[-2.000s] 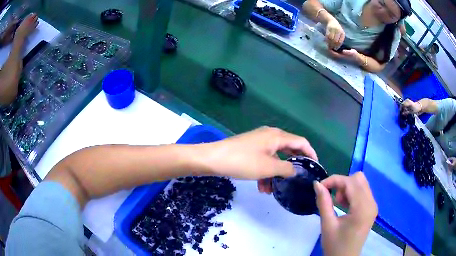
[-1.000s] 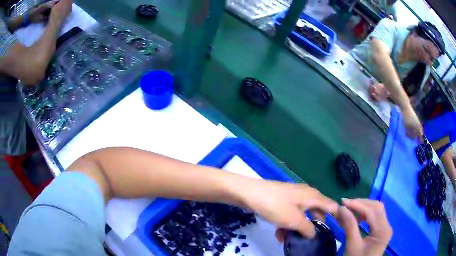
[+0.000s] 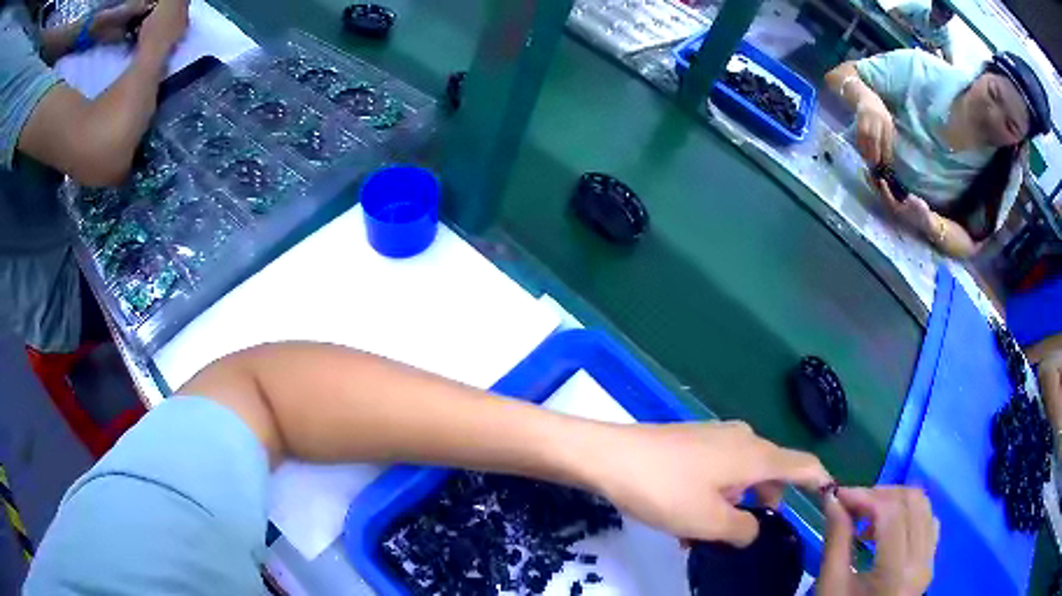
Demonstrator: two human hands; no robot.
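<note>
My left hand (image 3: 687,477) reaches across the blue parts tray (image 3: 375,512) and holds a round glossy black housing (image 3: 751,561) near the bottom edge, its thumb on the housing. My right hand (image 3: 885,538) is just right of the housing, with thumb and finger pinching a tiny dark part (image 3: 829,490). My left fingertips meet it there. A loose pile of small black parts (image 3: 489,536) lies in the tray, partly under my left forearm. The housing's lower edge is cut off by the picture.
A blue cup (image 3: 399,212) stands on the white sheet (image 3: 338,305). Left of it is a clear blister tray (image 3: 233,175) with green boards. Black housings (image 3: 609,207) lie on the green belt (image 3: 699,256). A green post rises behind the cup. A blue sheet (image 3: 932,466) is at right. Workers sit nearby.
The view has shifted, moving the cup and tray rightward in the picture. My fingertips now meet around the tiny part beside the housing. The worker across has drawn an arm back from the blue sheet.
</note>
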